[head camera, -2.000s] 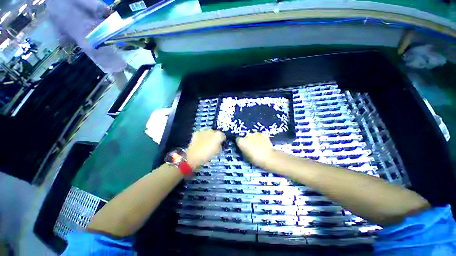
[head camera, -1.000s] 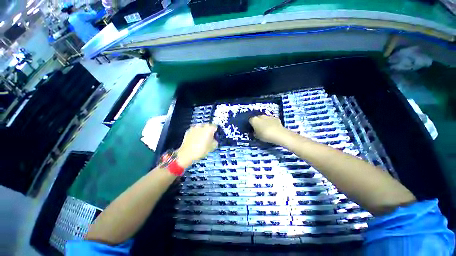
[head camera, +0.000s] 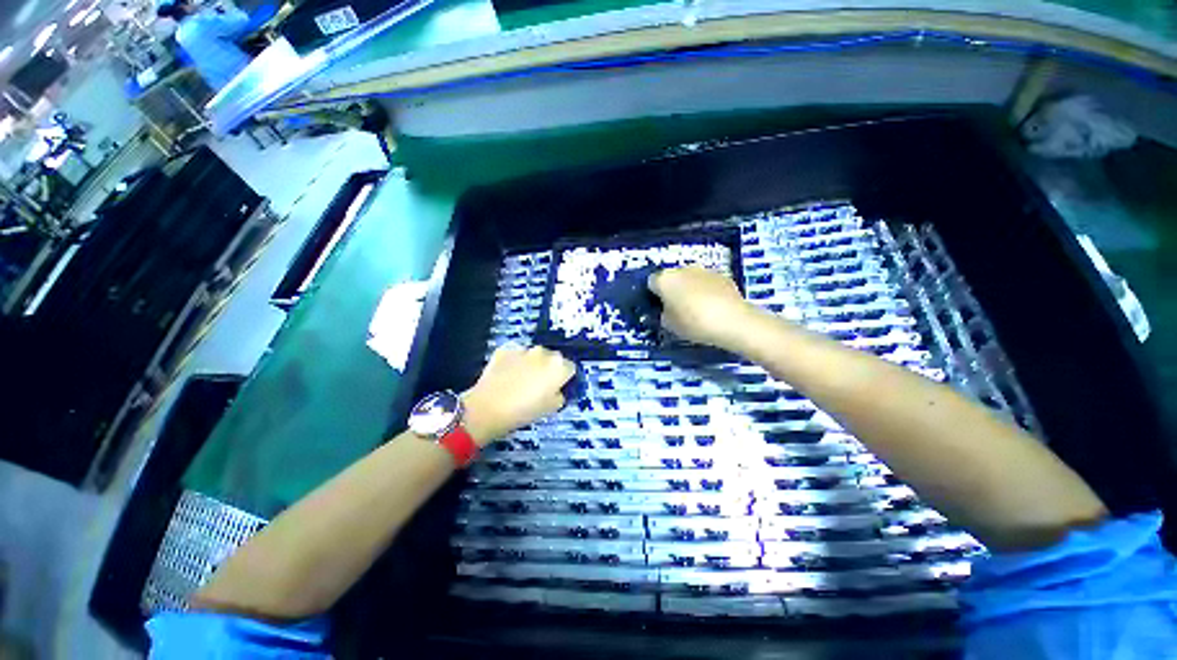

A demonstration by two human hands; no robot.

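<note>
The small black tray [head camera: 633, 351] lies on rows of silver metal parts [head camera: 607, 496], with small white parts [head camera: 577, 286] heaped along its edges. My right hand [head camera: 697, 307] is over the tray's right part, fingers bent inward, with a dark patch at the fingertips. My left hand [head camera: 522, 384] is over the metal rows just below the tray's lower left corner, fingers curled, with a small dark patch at the fingertips. Whether either hand holds something is too small to tell. The large black tray [head camera: 826, 155] surrounds the metal rows.
A raised shelf edge [head camera: 723, 45] runs behind the large tray. A white crumpled patch [head camera: 398, 322] lies on the green bench at left. A clear bag [head camera: 1078, 129] is at back right. Another tray of metal parts [head camera: 200, 548] is at lower left. A person in blue [head camera: 213, 49] is far left.
Since one second ago my left hand has moved down from the small tray's left edge onto the metal rows. My right hand went from the tray's lower edge to its inside and stays there.
</note>
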